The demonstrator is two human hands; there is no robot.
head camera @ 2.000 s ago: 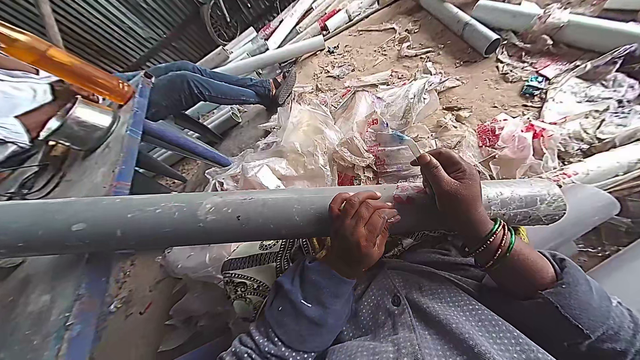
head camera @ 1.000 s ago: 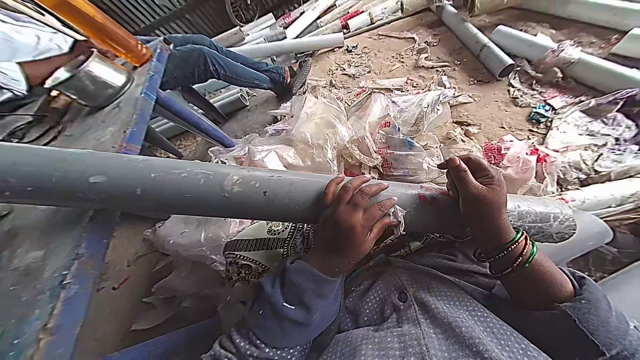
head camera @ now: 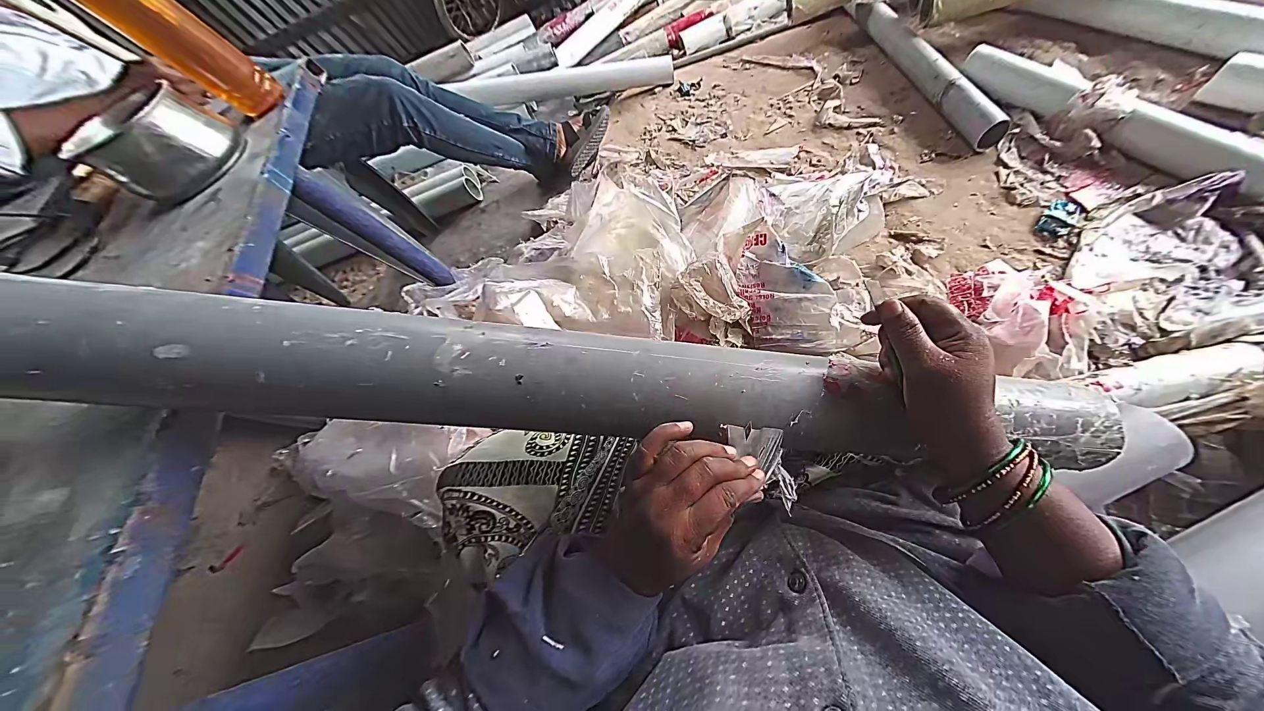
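A long grey plastic pipe lies across my lap, its left part over a blue-edged metal table. My right hand, with bangles at the wrist, rests on the pipe near its right end and pinches a small thin blade-like piece, mostly hidden by the fingers. My left hand is at the lower side of the pipe, its fingers beside a torn strip of clear film that hangs from the pipe. Whether the fingers grip this strip cannot be told. Scraps of film and red marks show on the pipe near my right hand.
Crumpled clear plastic wrapping lies beyond the pipe. More pipes lie on the dirt floor. At the left, a person in jeans sits beside the table, near a steel pot and an orange transparent tube.
My left hand has come off the top of the pipe to its lower side. My right hand stays near the pipe's right end. The hanging strip of film shows more clearly.
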